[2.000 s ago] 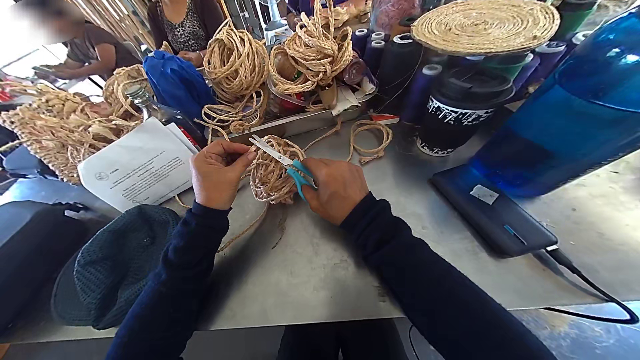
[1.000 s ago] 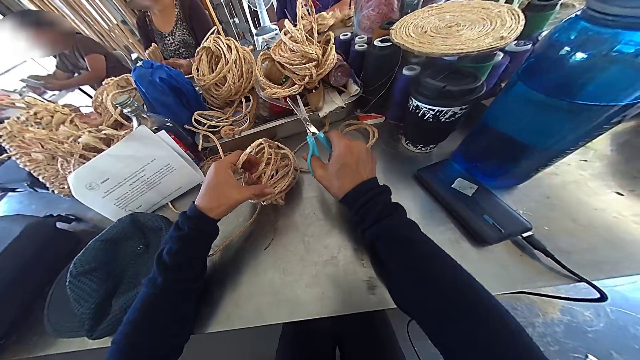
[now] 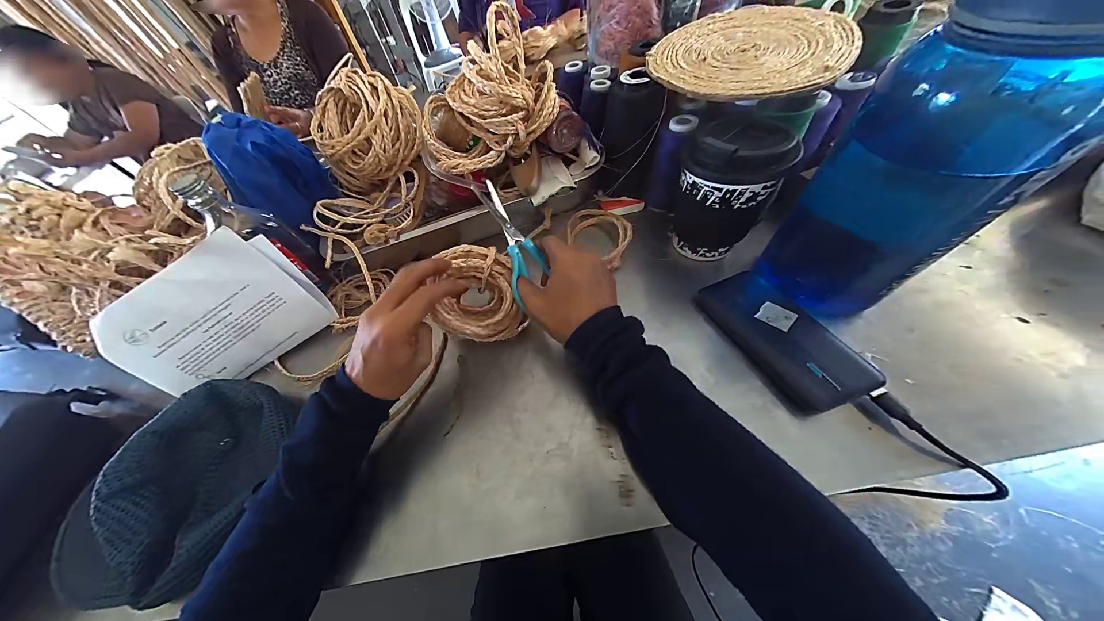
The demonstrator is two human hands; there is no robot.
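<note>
My right hand holds a pair of scissors by the light-blue handles, with the metal blades pointing up and away, slightly parted. Just left of it, a coil of braided natural-fibre rope rests on the metal table. My left hand is at the coil's left side, fingers spread over its upper edge; whether it grips any strand is hard to tell. A length of rope passes below that hand toward me.
Behind stand a tray with rope bundles, thread cones and a lidded cup. At right are a blue bottle and a phone with a cable; at left, papers and a cap. Two people sit beyond.
Two seconds ago both hands were close together, the scissor blades between them above the rope. The scissors have since swung to point away, and the left hand has moved down to the coil's side.
</note>
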